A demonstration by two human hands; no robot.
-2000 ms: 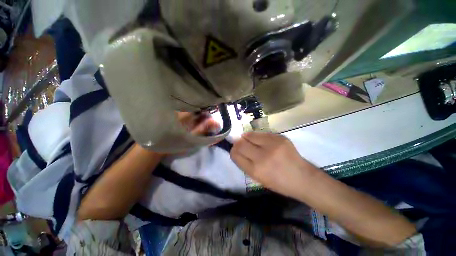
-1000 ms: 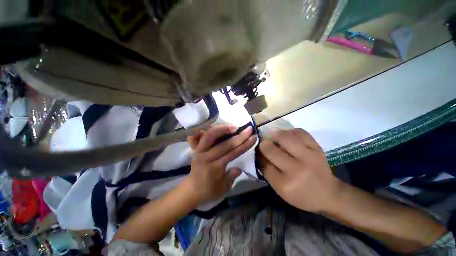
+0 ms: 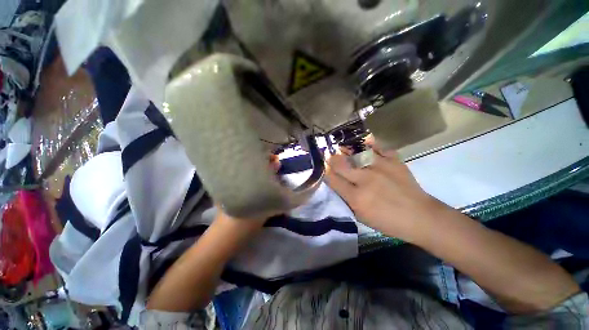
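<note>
The cream sewing machine head (image 3: 226, 135) with a yellow warning triangle covers much of the middle. Light grey-white cloth with navy stripes (image 3: 310, 248) lies under it and bunches to the left. My right hand (image 3: 374, 180) is at the presser foot (image 3: 342, 138), its fingertips on the cloth beside the lit needle area. My left hand (image 3: 274, 162) is mostly hidden behind the machine head; a fingertip shows at the cloth and the forearm comes up from below. Its grip cannot be seen.
A pink pen (image 3: 470, 103) and a small pale tag (image 3: 515, 97) lie on the machine bed. A black object (image 3: 581, 90) is at the right edge. The table has a green edge (image 3: 516, 193). A red and pink bag (image 3: 26, 238) is at the left. White cloth (image 3: 84, 32) hangs upper left.
Since one second ago, my view has shifted and the machine head covers my left hand. My right hand has moved up to the presser foot. The striped cloth lies flatter in front.
</note>
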